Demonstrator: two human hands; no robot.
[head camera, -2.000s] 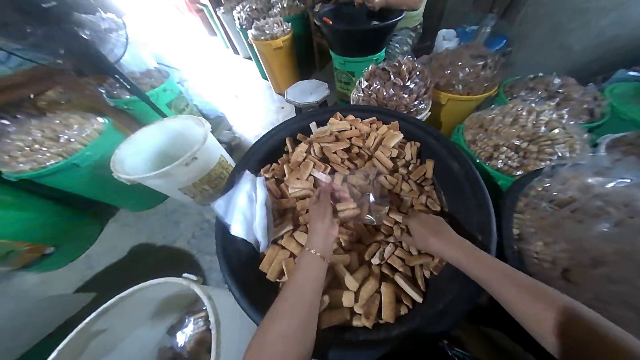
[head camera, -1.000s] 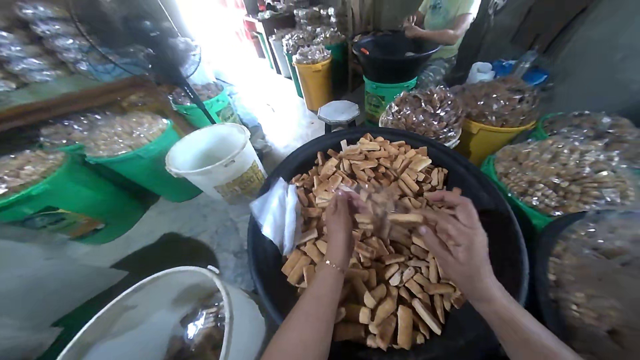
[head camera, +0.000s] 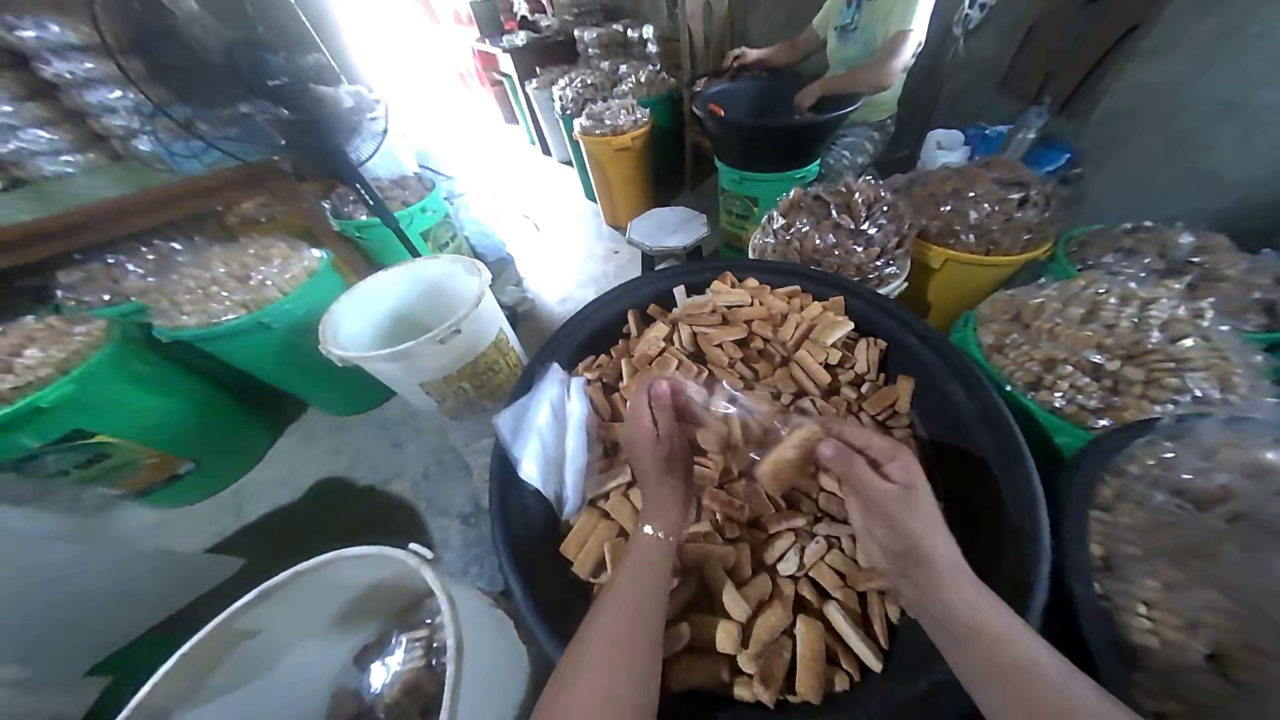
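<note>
A wide black plastic tub (head camera: 1015, 530) holds a heap of brown baked sticks (head camera: 770, 340), like toasted bread pieces. Above the heap, my left hand (head camera: 657, 440) grips a clear plastic bag (head camera: 735, 410) near its left end. My right hand (head camera: 880, 490) holds a stick (head camera: 790, 458) between thumb and fingers at the bag's right side; whether the stick is inside the bag cannot be told. On the tub's left rim lies a stack of flat clear-white plastic bags (head camera: 548, 435), close to my left hand.
A white bucket (head camera: 300, 600) at lower left holds a filled bag. Another white bucket (head camera: 410, 310) stands beyond it. Green buckets (head camera: 260, 340) and a yellow bucket (head camera: 985, 285) hold packed goods. A small stool (head camera: 668, 230) is behind the tub. A co-worker (head camera: 870, 50) works over a black basin (head camera: 775, 115).
My right hand has risen from the heap and now holds a stick by the bag. My left hand keeps the bag above the heap. The view has shifted somewhat.
</note>
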